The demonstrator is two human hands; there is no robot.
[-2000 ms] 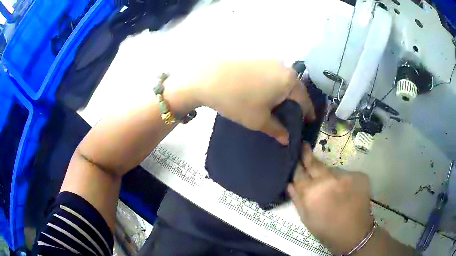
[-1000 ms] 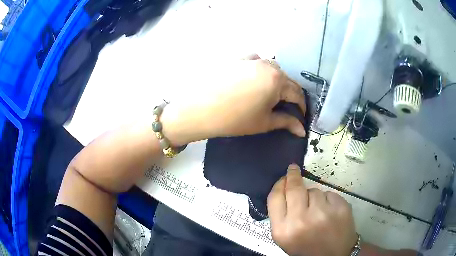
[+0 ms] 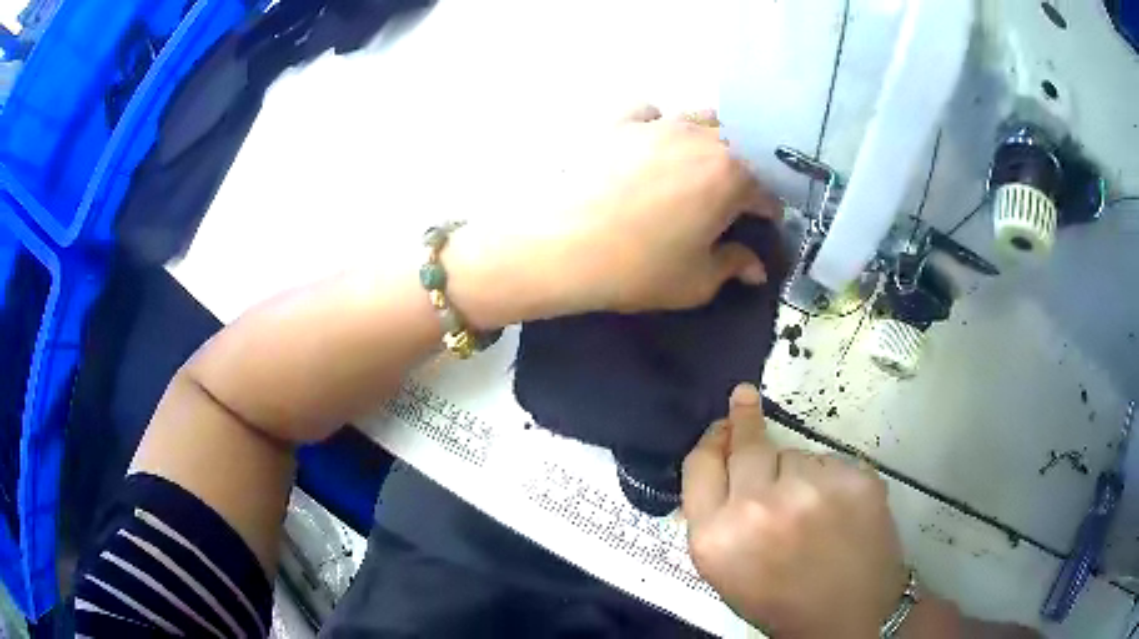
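Note:
The black rounded panel [image 3: 637, 375] lies flat on the white table, its right edge beside the needle area [image 3: 818, 293]. A narrow black band [image 3: 650, 484] with a pale stitch line shows beneath its lower edge. My left hand [image 3: 650, 219], with a bead bracelet, reaches across and grips the panel's upper right part between thumb and fingers. My right hand [image 3: 799, 537] is at the lower right edge, thumb and index finger pinching the fabric. The presser foot and the band's upper part are largely hidden.
The white machine head [image 3: 893, 137] stands at right with tension knobs [image 3: 1024, 215]. A purple-blue handled tool [image 3: 1084, 549] lies on the machine bed at lower right. Blue bins [image 3: 50, 162] and black pieces [image 3: 187, 162] are at left. A printed ruler [image 3: 437, 424] runs along the table's front edge.
Since two seconds ago, the raised fold has been laid down at the needle side and the band has come out below the panel. In the last second both hands and fabric shifted slightly.

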